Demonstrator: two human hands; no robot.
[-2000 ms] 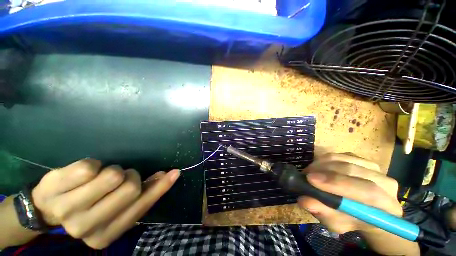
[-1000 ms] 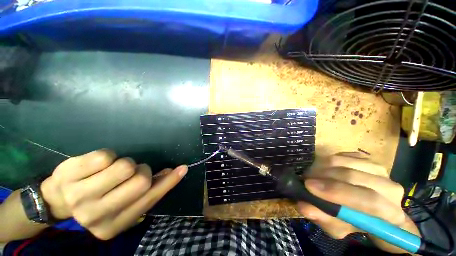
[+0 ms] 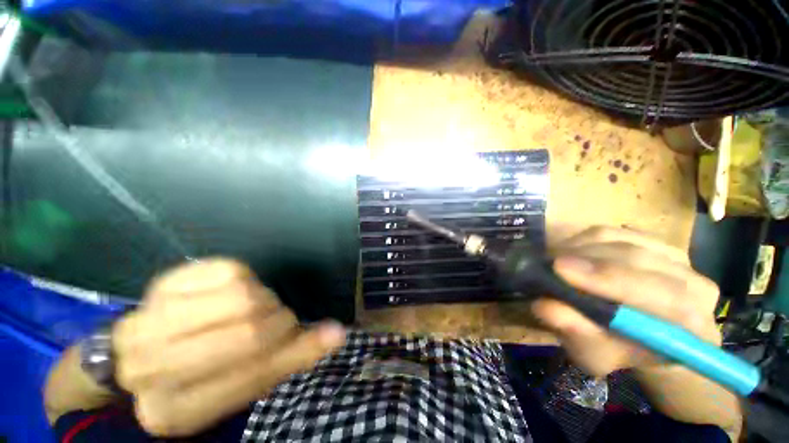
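Note:
A black panel of narrow strips (image 3: 450,251) lies on the tan board, with strong glare on its upper part. My right hand (image 3: 631,298) holds the soldering iron (image 3: 679,349) by its black and blue handle. The iron's metal tip points left over the strips' left part; whether it touches cannot be told. My left hand (image 3: 208,346) is blurred, low left of the panel, with fingers curled. A thin pale strand (image 3: 195,260) shows at its top, seemingly the solder wire. No wire shows between the left fingers and the panel.
The tan burn-spotted board (image 3: 432,112) lies right of the green bench top (image 3: 199,173). A black wire grille (image 3: 662,52) stands at the upper right, a yellowish can (image 3: 735,182) with a pale rod below it. The blue tray (image 3: 259,22) runs along the top. Checkered cloth (image 3: 398,389) shows at the bottom.
The view has shifted, so the panel sits higher in it. My left hand has drawn down and away from the panel. The iron's tip has moved up across the strips and slightly right.

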